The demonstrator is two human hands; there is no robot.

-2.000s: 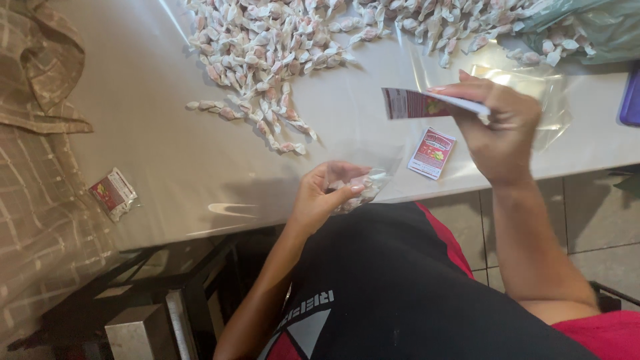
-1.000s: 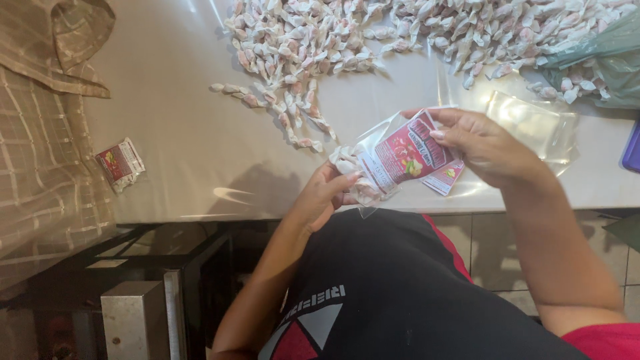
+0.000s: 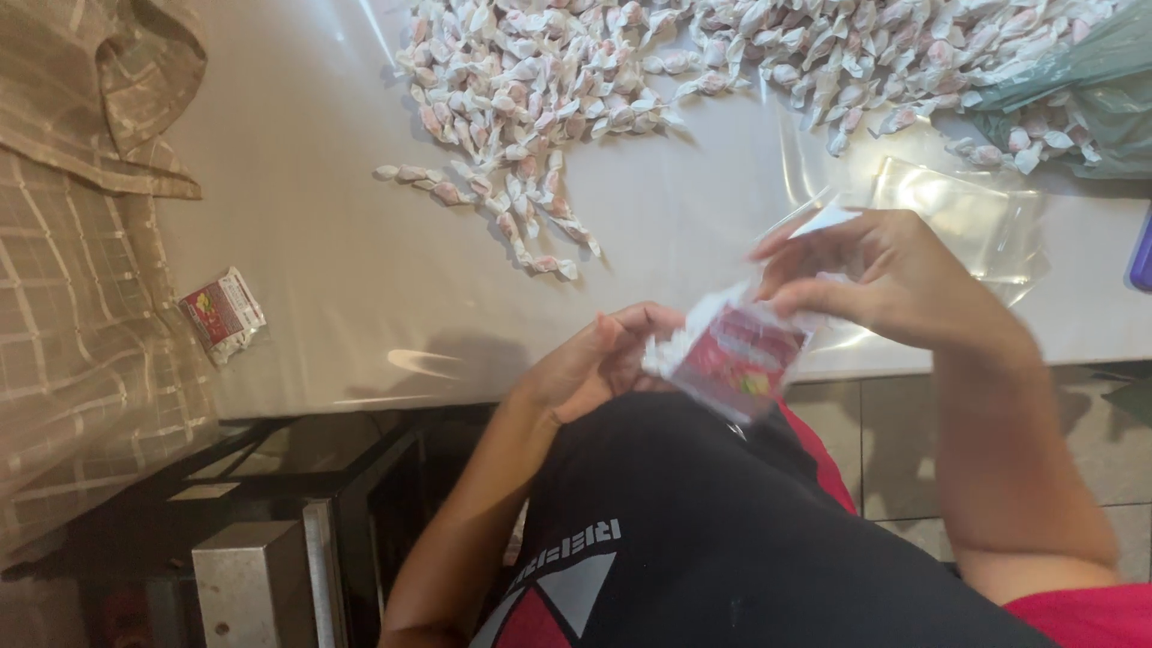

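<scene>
My right hand [image 3: 864, 270] grips the top of a clear plastic bag [image 3: 733, 360] that holds paper-wrapped candies and a red printed card; the bag is blurred. Beside the bag's left side is my left hand [image 3: 616, 355], fingers curled and apart; whether it touches the bag cannot be told. A large heap of white-wrapped candies [image 3: 540, 81] lies along the far side of the table. At the far left, a filled packet with a red card [image 3: 223, 315] lies near the cloth. Flat clear plastic bags [image 3: 954, 216] lie beyond my right hand.
A checked curtain [image 3: 81, 297] hangs over the left end of the table [image 3: 306, 270]. A green plastic bag [image 3: 1098, 99] lies at the upper right over some candies. A purple object [image 3: 1141, 252] shows at the right edge. Below the table's near edge stands a dark metal-framed unit [image 3: 252, 567].
The red card, held by my right hand above the table two seconds ago, is now at the candy bag. My right hand now holds the bag's top, and my left hand's fingers have spread.
</scene>
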